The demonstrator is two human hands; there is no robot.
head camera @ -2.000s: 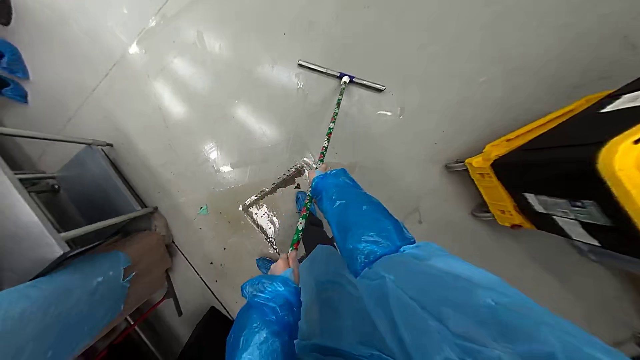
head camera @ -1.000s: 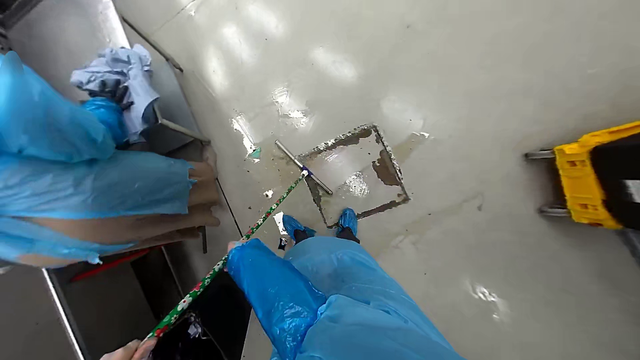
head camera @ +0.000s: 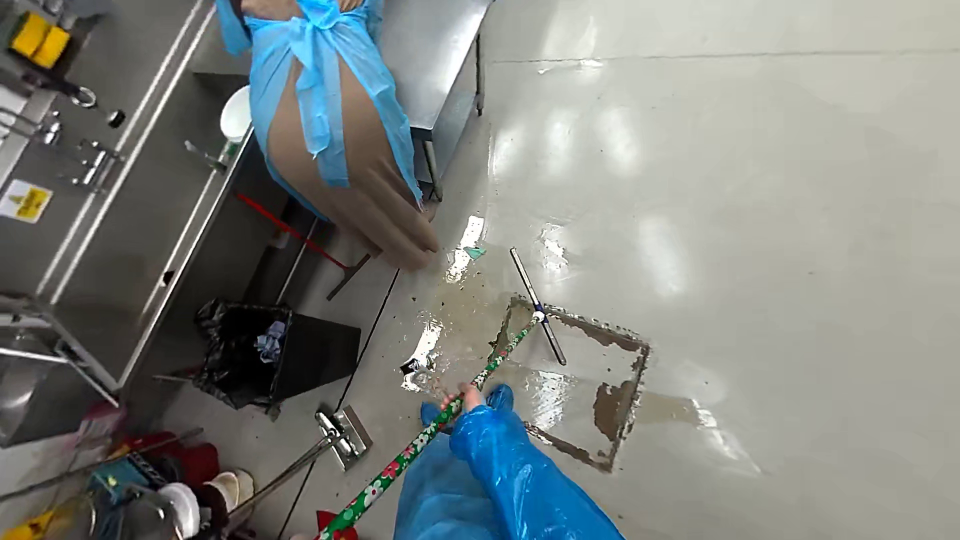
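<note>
My right hand (head camera: 466, 397) is closed around the green, flower-patterned handle (head camera: 409, 453) of a floor squeegee. The handle runs from the bottom edge up to a thin metal squeegee head (head camera: 538, 306), which lies across the upper left part of a rectangular seam (head camera: 643, 375) in the wet grey floor. Brown wet patches (head camera: 613, 409) mark the seam. At the bottom edge, only a sliver of what may be my left hand (head camera: 301, 536) shows beside the handle; its grip is hidden. Below my right hand are my blue shoe covers (head camera: 501, 397).
A person in a blue apron (head camera: 330, 97) stands at a steel counter (head camera: 187, 225), near a steel table (head camera: 431, 52). A red-handled squeegee (head camera: 300, 238), a black lined bin (head camera: 315, 356) and a metal floor tool (head camera: 345, 437) are at left. A green scrap (head camera: 475, 253) lies on the floor.
The squeegee head has moved from the floor beyond the seam onto its left part, then toward its upper left corner. The view has shifted left; the yellow-and-black container is out of sight.
</note>
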